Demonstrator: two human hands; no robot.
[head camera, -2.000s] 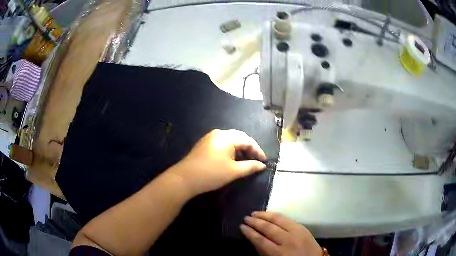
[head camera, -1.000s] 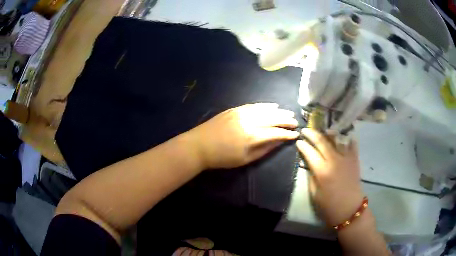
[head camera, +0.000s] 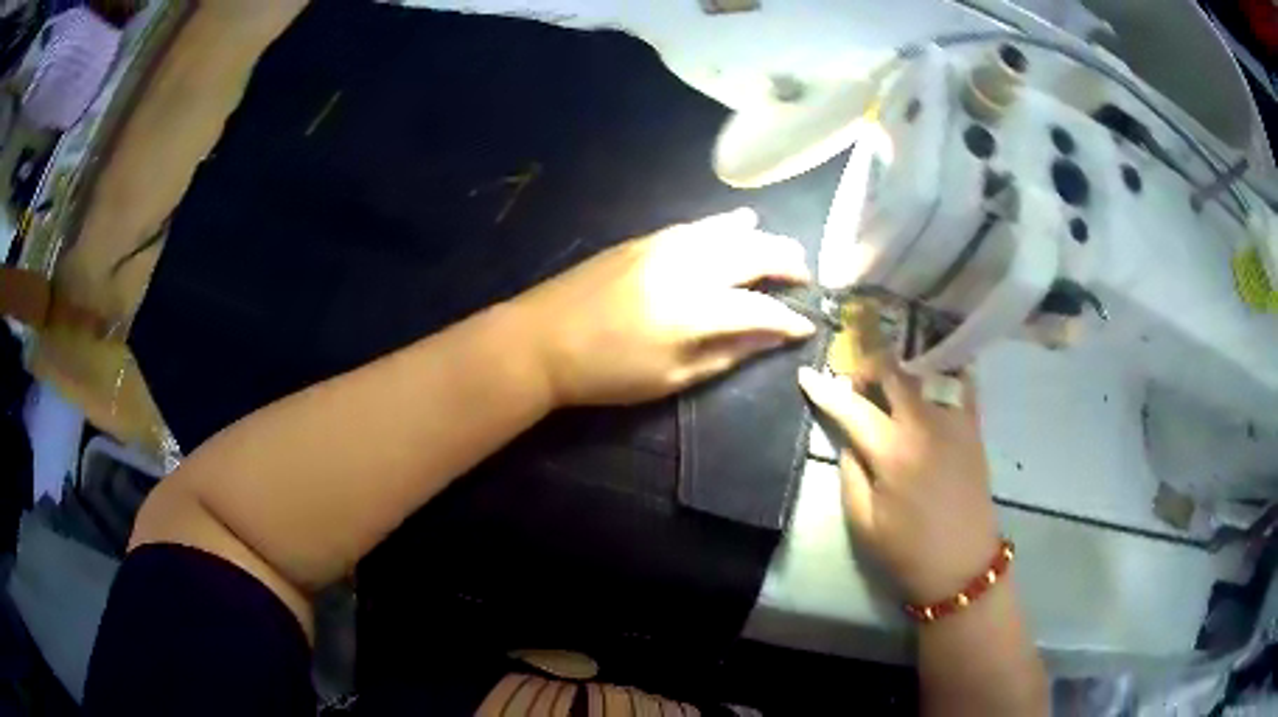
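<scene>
The large dark garment panel (head camera: 379, 182) lies across the machine bed, with pale chalk or thread marks. Its right edge runs under the needle area of the white sewing machine (head camera: 967, 210). A dark pocket piece (head camera: 736, 455) with a pale stitched line shows below my left hand. My left hand (head camera: 687, 308) is on the panel just left of the needle, with a fold of dark cloth between thumb and fingers. My right hand (head camera: 918, 469) is right of the edge, its thumb tip touching it. Its other fingertips are partly hidden near the presser foot.
A bright lamp glow (head camera: 845, 210) is beside the machine head. A yellow thread cone (head camera: 1254, 273) is at the far right. A wooden table part (head camera: 168, 154) and striped cloth (head camera: 70, 63) are at the left. Grey pieces (head camera: 77, 574) lie lower left. Striped cloth shows at the bottom edge.
The panel has moved away from me, up in the picture, and more of the stitched pocket piece shows. My left hand has moved slightly up and left. My right hand came from the lower edge to the needle area.
</scene>
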